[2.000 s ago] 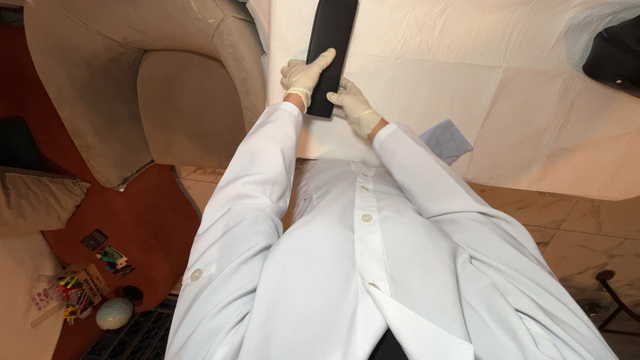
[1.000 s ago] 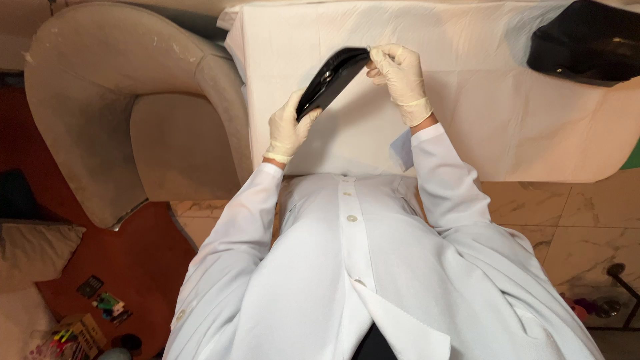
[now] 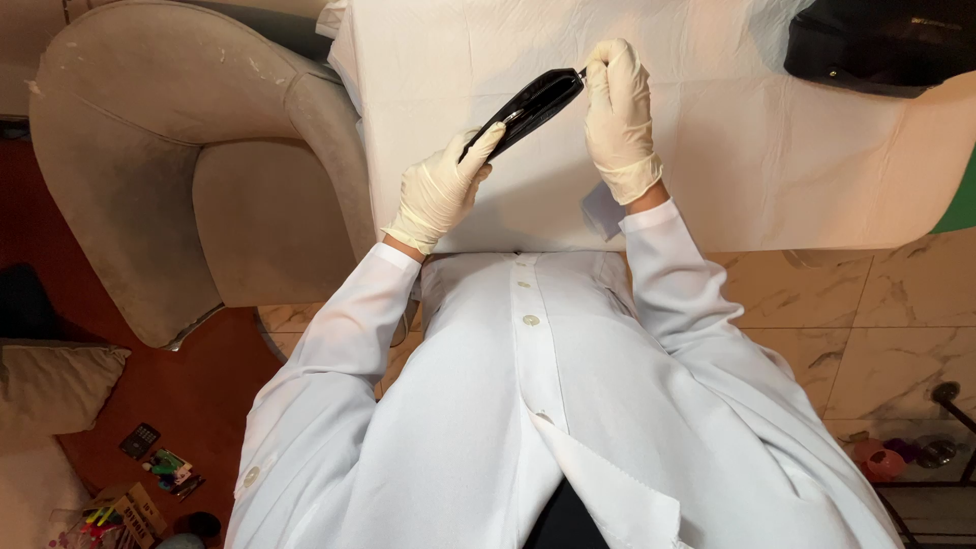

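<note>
A long black zip case (image 3: 526,110) is unzipped and tilted above the white-covered table, with a metal item showing inside its mouth. My left hand (image 3: 446,183), in a cream-coloured glove, grips the case's lower left end, thumb over the rim. At the upper right end, my gloved right hand (image 3: 621,118) pinches what looks like the zip pull or tab between thumb and fingers. A folded bluish cloth or paper (image 3: 602,212) lies by the table's near edge, partly behind my right wrist.
The table bears a white disposable sheet (image 3: 732,168). A black bag (image 3: 877,46) stands at its far right. To the left is a beige upholstered armchair (image 3: 267,221). A cardboard box (image 3: 133,511) with small items sits on the lower left floor; a metal stand (image 3: 949,396) is at lower right.
The case, shut two seconds ago, has been opened and tilted to the right. My right hand has moved from the case's near end to its far right end.
</note>
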